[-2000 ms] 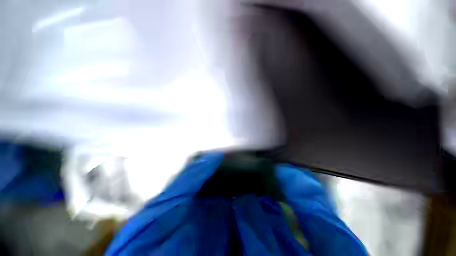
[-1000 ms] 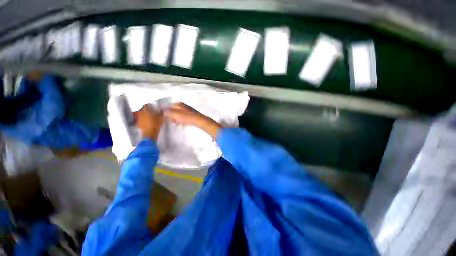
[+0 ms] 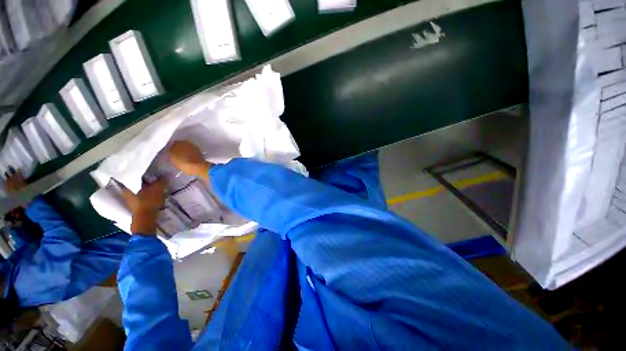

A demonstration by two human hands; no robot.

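Note:
The left-hand bin with a crumpled white liner (image 3: 257,113) stands in front of me against the belt rail. Several white boxes (image 3: 194,200) lie inside it. My left hand (image 3: 146,199) is inside the bin's left part, over the boxes, its fingertips partly hidden. My right hand (image 3: 187,159) reaches into the bin's upper part, fingers bent down. Whether either hand grips a box cannot be told.
The green conveyor belt (image 3: 171,48) with spaced white boxes runs beyond the belt side rail (image 3: 343,41). A large right-hand bin (image 3: 549,206) holds tightly rowed boxes. Another person's blue sleeve (image 3: 51,236) is at the left. A metal frame (image 3: 473,164) stands below the ledge.
The view has turned, so the right-hand bin now shows at the right. Boxes now show inside the liner. Both hands remain in the left-hand bin, lower and further left in view.

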